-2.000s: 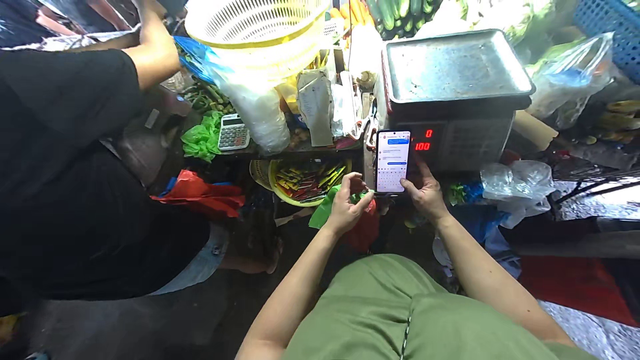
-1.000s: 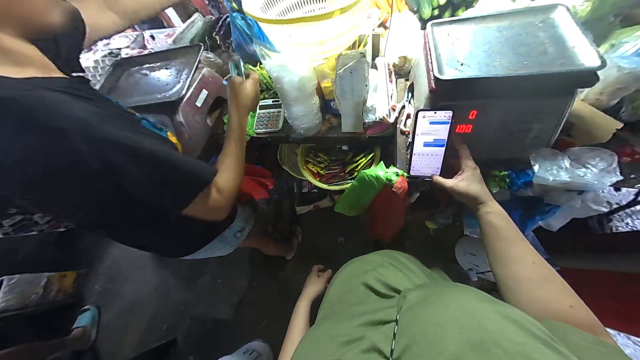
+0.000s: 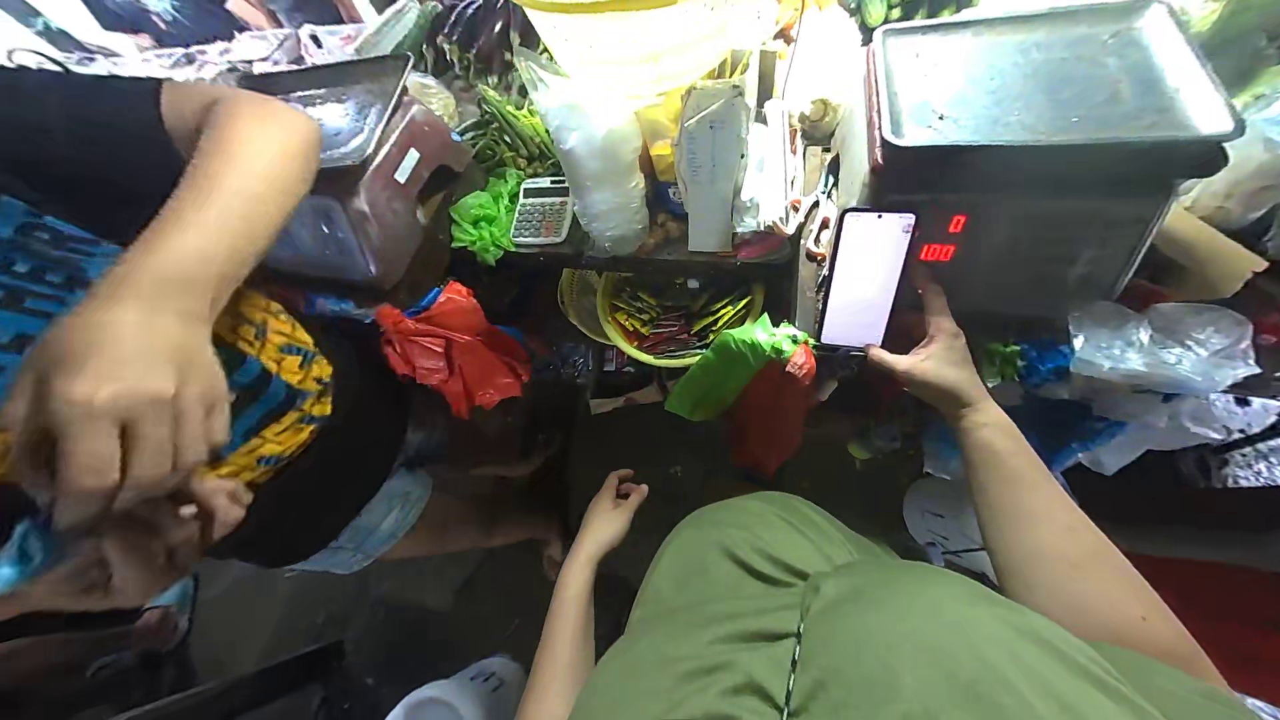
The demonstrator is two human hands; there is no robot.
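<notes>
My right hand (image 3: 935, 365) holds a smartphone (image 3: 868, 280) upright by its lower edge, its bright screen towards me. Directly behind the phone stands a digital weighing scale (image 3: 1040, 225) with red lit digits and a metal tray (image 3: 1050, 75) on top. My left hand (image 3: 612, 510) hangs low beside my green-clad lap, fingers loosely curled, holding nothing. Between the two hands, a green plastic bag (image 3: 725, 375) and a red plastic bag (image 3: 770, 420) hang below the counter. A yellow-rimmed basket (image 3: 606, 325) of small packets sits behind them.
At the left, close by, are a person's arm and hand (image 3: 130, 400). A second scale (image 3: 370, 215), a calculator (image 3: 542, 212), a green bag (image 3: 487, 215) and a clear plastic bundle (image 3: 600, 165) stand along the counter. A red bag (image 3: 455, 350) hangs at its edge; clear bags (image 3: 1160, 345) lie at right.
My left hand has dropped from beside the phone to beside my lap. My right hand still holds the phone, whose screen now looks nearly blank. The person at left has moved an arm away from the calculator.
</notes>
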